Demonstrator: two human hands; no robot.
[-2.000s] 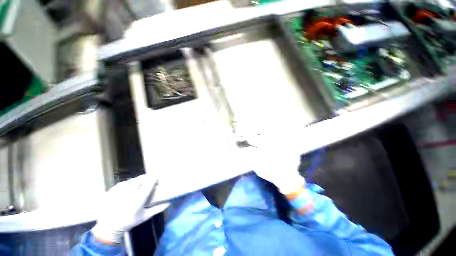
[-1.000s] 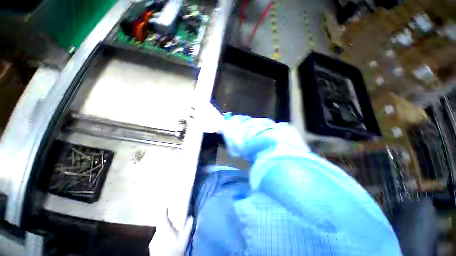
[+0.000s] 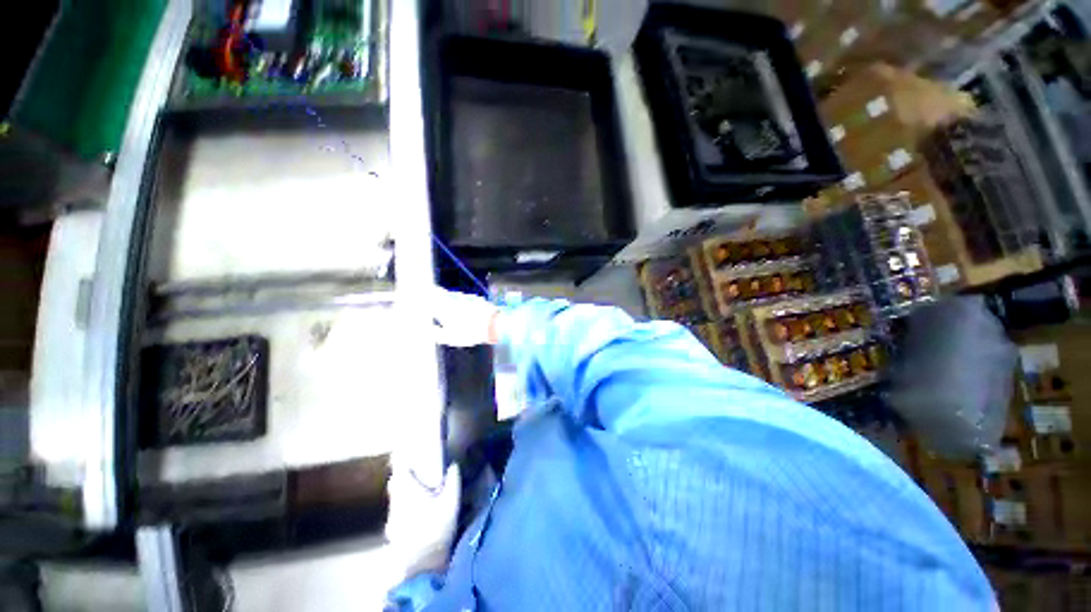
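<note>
My left hand (image 3: 425, 516), in a white glove, is at the silver rail (image 3: 413, 191) of the conveyor workstation, low in the view. My right hand (image 3: 464, 318), also white-gloved, is on the same rail further up, below the sleeve cuff. Glare and blur hide the fingers of both hands, and no held object can be made out. A small black parts box (image 3: 206, 390) with loose thin silver pins lies on the pale surface left of my hands. A green power circuit board (image 3: 287, 54) with orange-red coils is at the top left.
Beyond the rail stand a black tote (image 3: 526, 155) and a second black tote (image 3: 736, 108) with dark parts inside. Clear blister trays (image 3: 826, 341) with orange-and-black blocks lie right of my arm. Brown cartons (image 3: 879, 132) stand further right.
The view has turned to the right, so the totes and blister trays show more fully. Both hands remain at the rail. The pin box stays on the surface.
</note>
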